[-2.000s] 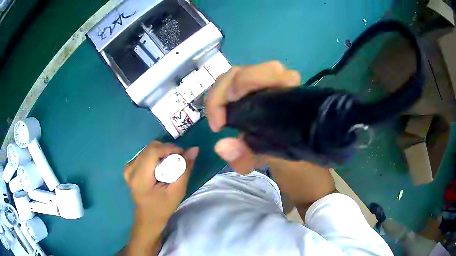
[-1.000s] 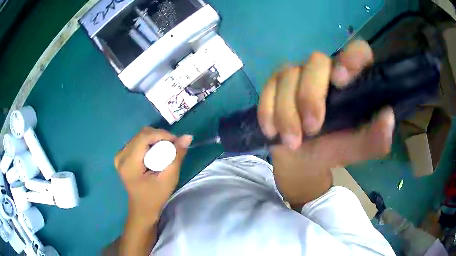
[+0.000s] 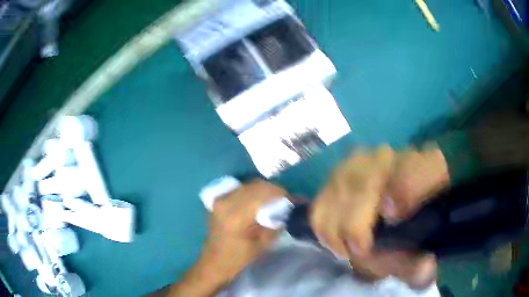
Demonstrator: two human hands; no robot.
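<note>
My left hand (image 3: pixel 246 212) is closed around a white fan body (image 3: pixel 218 190). One white part shows on the left side of the fist and a white end shows on the right side. My right hand (image 3: pixel 377 203) grips the black electric screwdriver (image 3: pixel 464 212). The driver's dark nose is right beside the white end in my left hand; blur and the fingers hide the bit and the exact contact.
The white screw feeder (image 3: pixel 272 96) with its dark tray stands on the green table (image 3: pixel 168 151) beyond my hands. White fan bodies (image 3: pixel 93 185) are piled at the left. A pale edge strip (image 3: pixel 110 69) curves behind. A yellow item (image 3: pixel 427 14) lies at the top right.
The view has shifted, so feeder and pile appear further right. My left hand has turned the fan body, showing white on both sides of the fist. The driver's nose is now close against it.
</note>
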